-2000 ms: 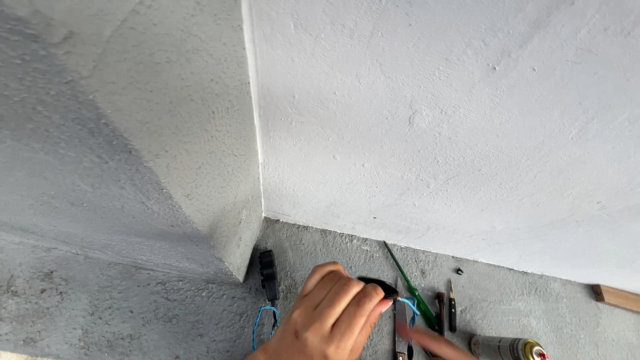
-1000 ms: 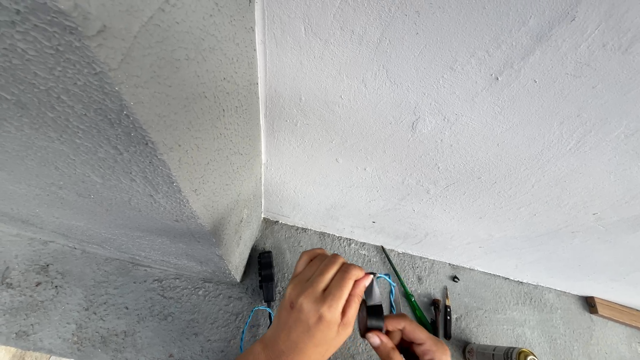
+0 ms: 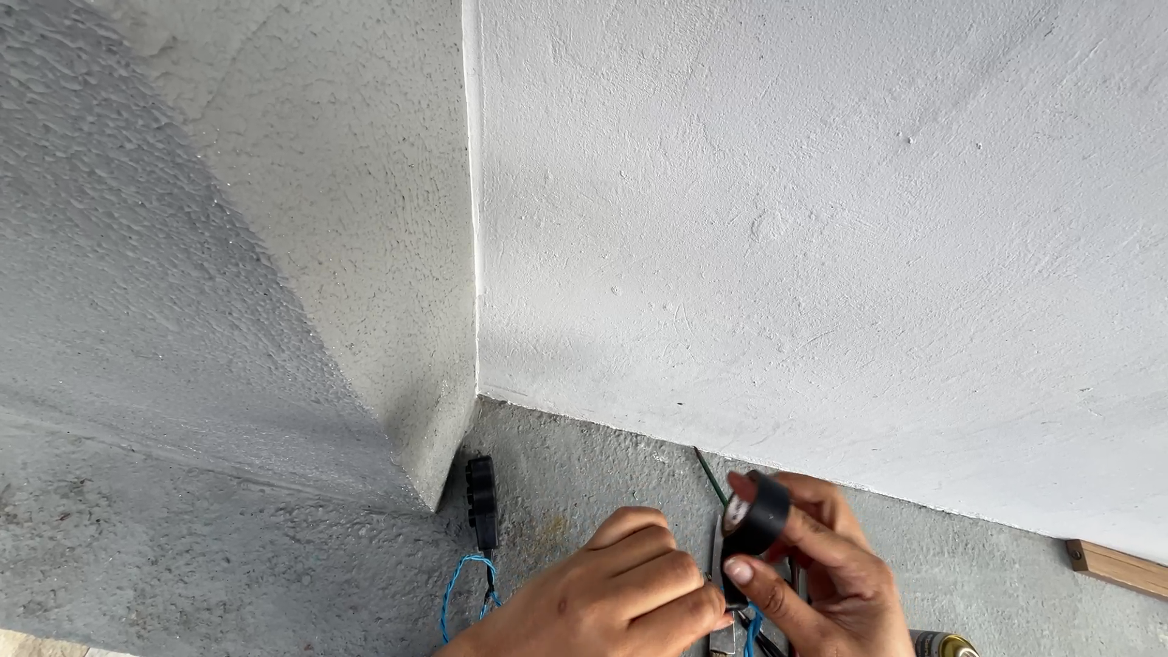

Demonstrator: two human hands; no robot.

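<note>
My right hand (image 3: 835,566) holds a roll of black electrical tape (image 3: 765,513), its fingers around the roll and its thumb below it. A strip of tape runs down toward the fingertips of my left hand (image 3: 639,589), which is closed with its knuckles up; what it pinches is mostly hidden. Blue twisted wire (image 3: 752,630) shows between the hands. Left of them, a black multi-outlet socket (image 3: 481,502) lies on the floor, with blue twisted wire (image 3: 447,598) looped below it. A metal tool, partly hidden, lies beneath the hands.
A green screwdriver (image 3: 710,474) points toward the white wall (image 3: 803,228), partly behind the tape. A spray can (image 3: 944,644) is at the bottom edge, and a wooden block (image 3: 1118,568) rests by the wall at right. A rough grey pillar (image 3: 365,274) stands at left.
My right hand was blurred and low two seconds ago, then was at the tape roll below my left hand. It has since moved up with the roll, now right of my left hand.
</note>
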